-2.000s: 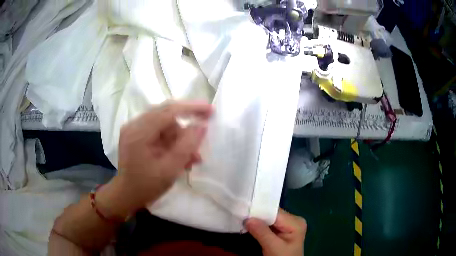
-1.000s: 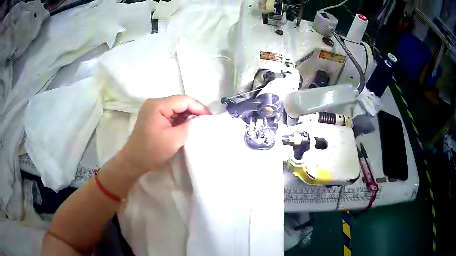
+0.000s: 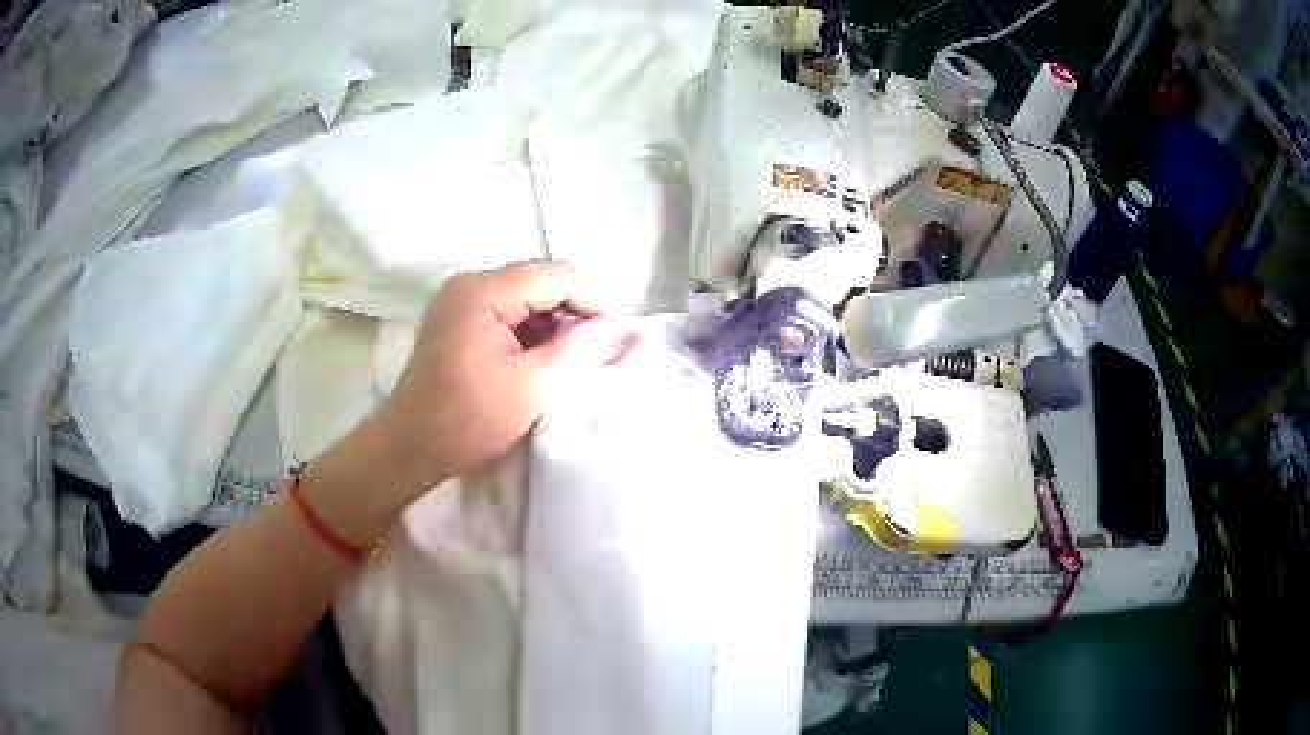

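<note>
A white garment piece [image 3: 647, 574] lies from the sewing machine's needle area [image 3: 764, 385] down over the table's front edge and out of the bottom of the picture. Its upper part is washed out by bright light. My left hand [image 3: 496, 359], bare with a red string at the wrist, pinches the cloth's upper left edge, left of the needle area. My right hand is not in view. The off-white machine [image 3: 776, 129] stands behind, and its white side cover [image 3: 963, 460] has yellow tape on the front corner.
Loose white garment pieces [image 3: 173, 330] cover the table's left side. A translucent lamp head [image 3: 941, 319] hangs over the cover. A black phone-like rectangle [image 3: 1128, 445] and red-handled snips [image 3: 1059, 524] lie at right. A measuring tape [image 3: 920, 577] runs along the front edge. Thread cones [image 3: 1053, 98] stand behind.
Since the first frame, my right hand has left the picture and my left hand has taken hold of the cloth near the needle. The view has shifted, showing more of the machine.
</note>
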